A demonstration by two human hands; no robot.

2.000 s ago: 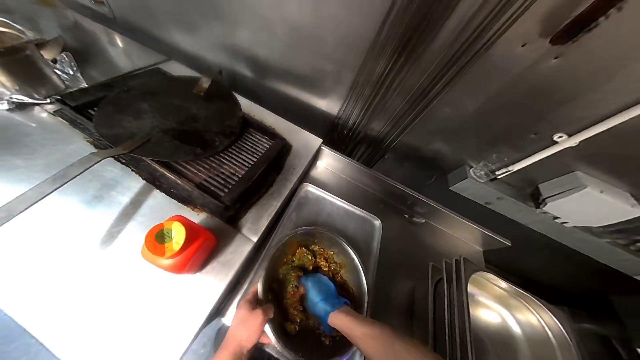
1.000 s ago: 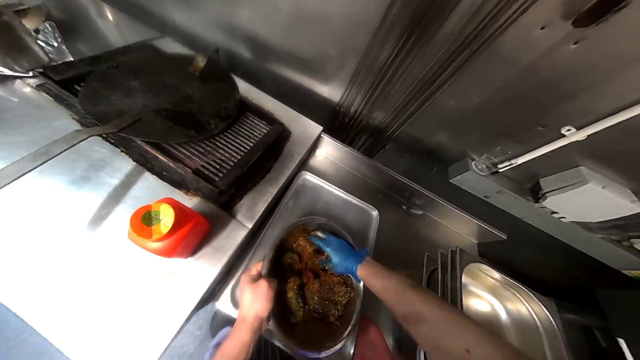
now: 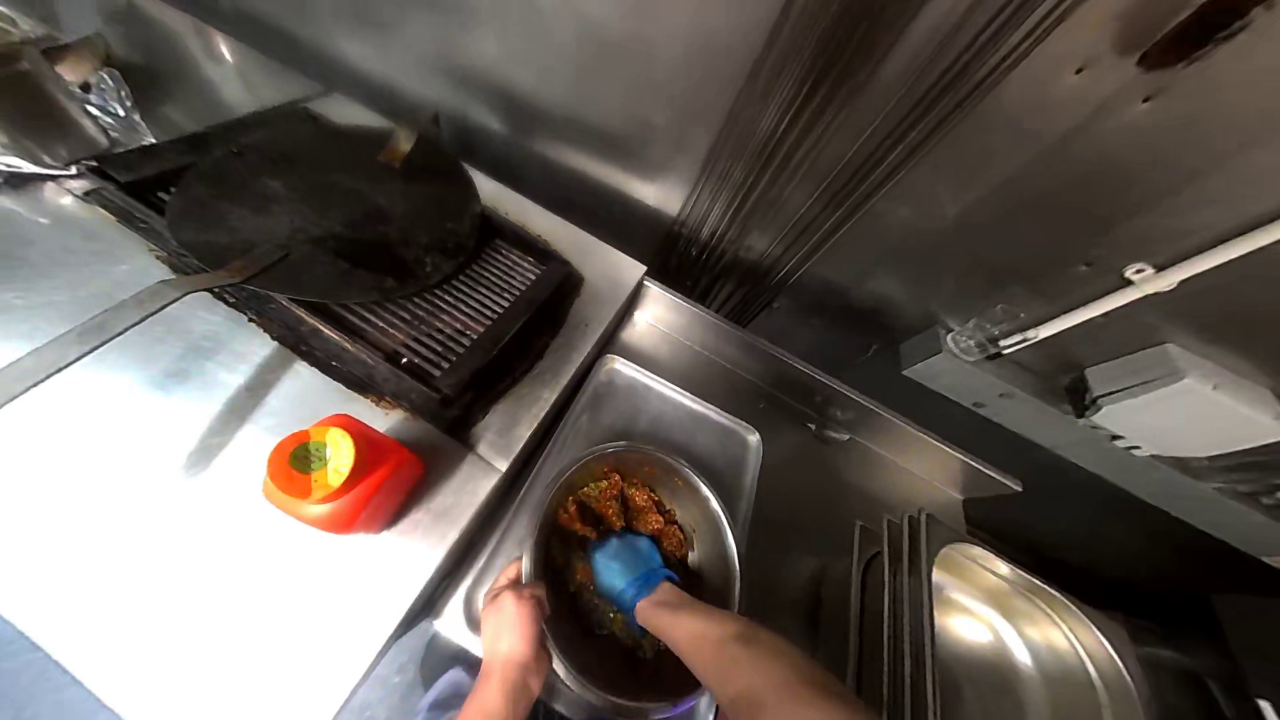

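A round stainless steel mixing bowl [image 3: 715, 530] rests on a rectangular metal tray [image 3: 690, 405]. Inside it are chunks of food coated in a reddish-brown sauce [image 3: 645, 508], piled toward the far side. My left hand [image 3: 515, 615], bare, grips the bowl's left rim. My right hand [image 3: 628, 570] wears a blue glove and is down in the bowl among the chunks; its fingers are hidden, so what they hold cannot be seen.
Left of the bowl, a red plastic container [image 3: 375, 480] stands on the steel counter [image 3: 180, 560]. Behind it a large dark round pan [image 3: 330, 210] with a long metal handle [image 3: 120, 320] lies over a grill grate [image 3: 450, 310]. Metal pans [image 3: 1010, 640] stand at the lower right.
The gloved right hand has moved from the far side of the bowl toward its middle, and chunks now lie at the far side. The left hand stays at the left rim.
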